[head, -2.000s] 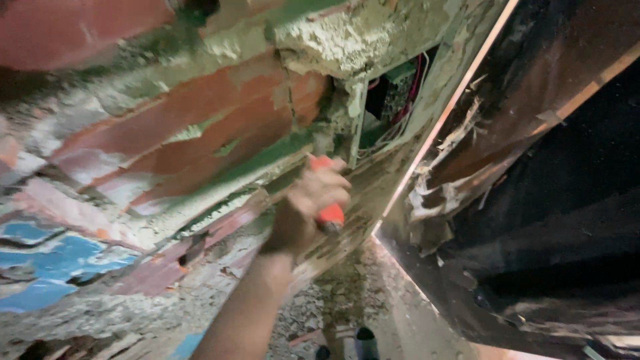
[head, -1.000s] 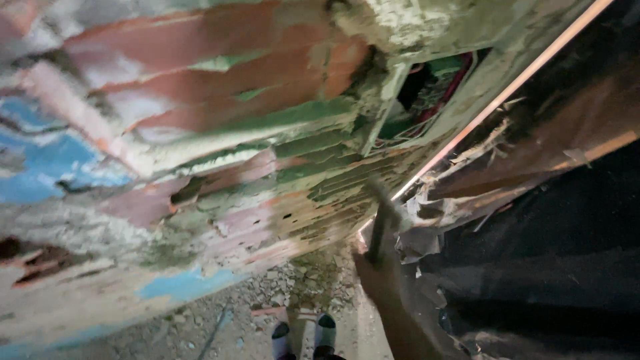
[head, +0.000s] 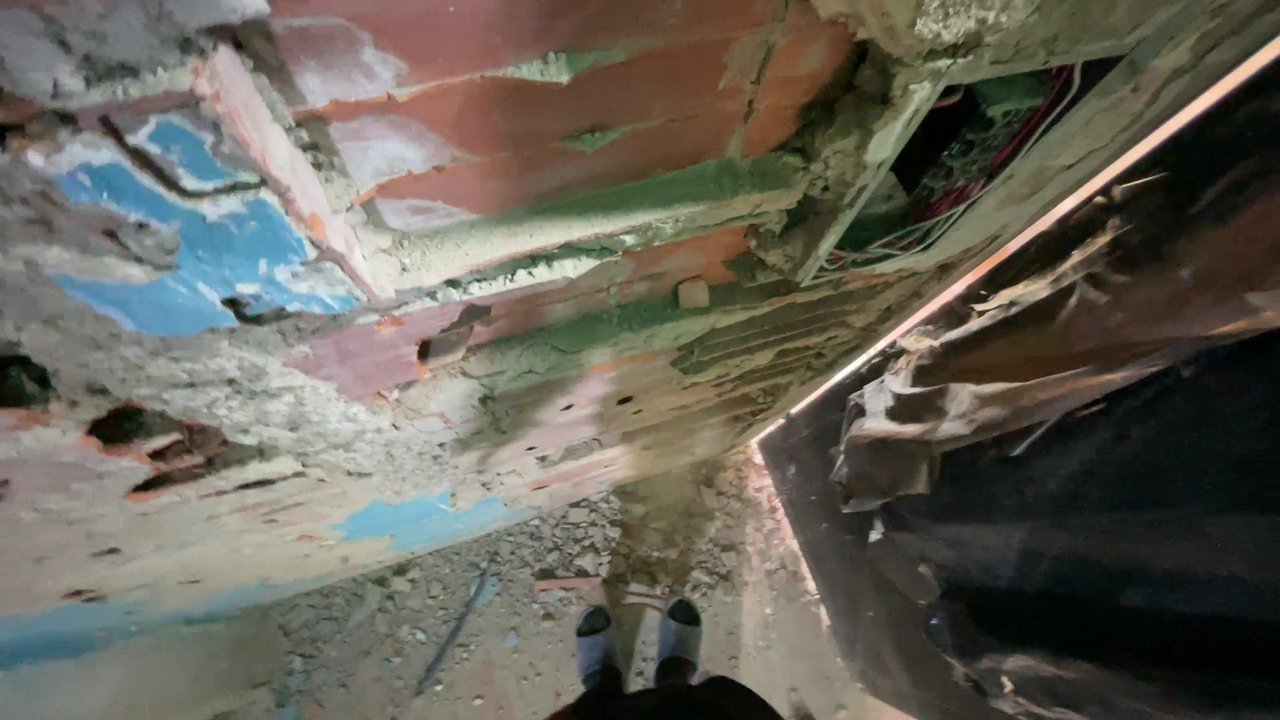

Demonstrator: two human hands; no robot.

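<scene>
Neither of my hands shows in the head view now, and no tool is in sight. On the left and top is a brick wall [head: 640, 130] with its plaster broken away; patches of blue paint [head: 225, 250] remain on it. A recessed box with loose wires [head: 945, 190] is set into the wall at the upper right. A rough ridge of mortar [head: 560, 235] runs across the bricks to the left of the box.
Rubble [head: 560, 545] covers the floor along the wall's foot, around a thin dark rod [head: 452, 628]. My feet [head: 637, 635] stand at the bottom centre. Black sheeting [head: 1080, 520] with torn brown tape [head: 920, 410] hangs at the right, along a bright edge strip [head: 1020, 245].
A hand with an orange-handled tool was at the wall below the box, then lower by the bright strip with a blurred tool. Now hand and tool are out of view.
</scene>
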